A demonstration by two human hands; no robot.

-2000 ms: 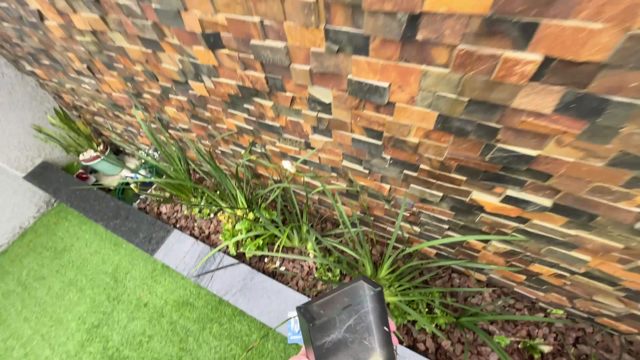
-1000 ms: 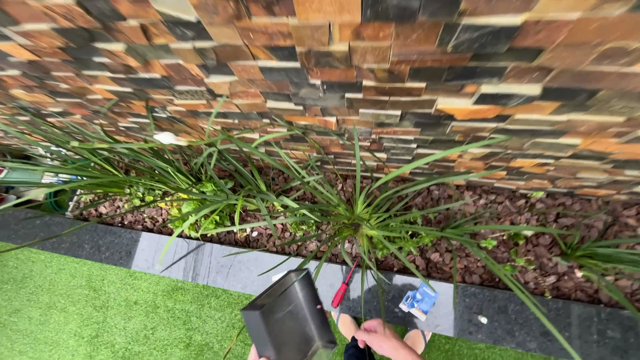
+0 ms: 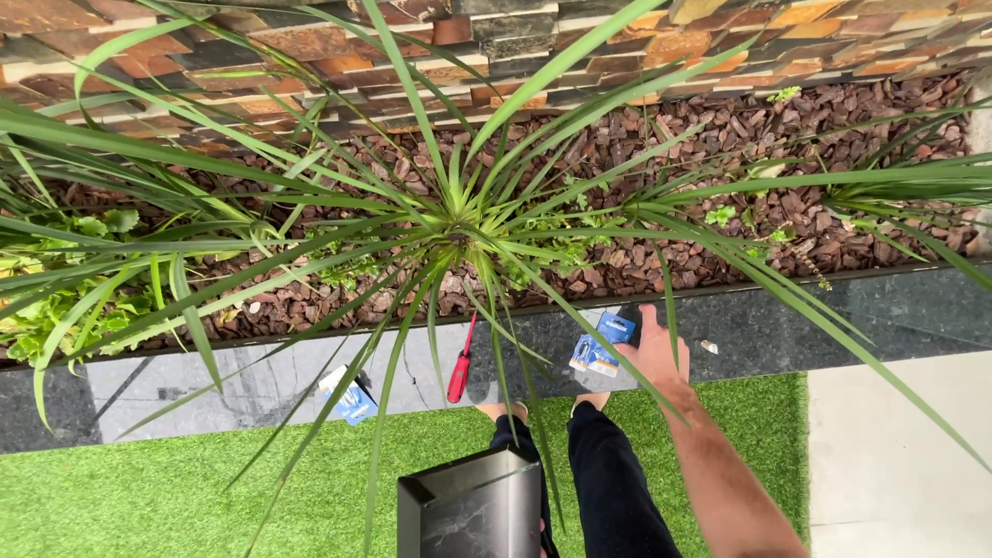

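Observation:
My right hand (image 3: 655, 346) reaches down to the dark stone ledge, beside a blue-and-white packet (image 3: 614, 333) with writing; its fingers are partly spread and I see nothing held. A black open box-like fixture (image 3: 469, 508) hangs above the grass at the bottom; only a sliver of my left hand (image 3: 543, 535) shows at its right edge, holding it. A red-handled screwdriver (image 3: 459, 376) lies on the ledge left of the packet, tip toward the bed. Farther left, another blue-and-white packet (image 3: 349, 397) lies at the ledge's front edge.
A spiky long-leaved plant (image 3: 459, 225) grows in the bark-chip bed (image 3: 690, 132), its leaves hanging over the ledge. Behind rises a stacked-stone wall (image 3: 511, 39). Artificial grass (image 3: 155, 496) and pale paving (image 3: 899, 442) lie in front. A small whitish piece (image 3: 709, 346) rests on the ledge.
My right hand has moved out to the ledge beside the packet. The black fixture remains in my left hand. The view has shifted along the bed to the right.

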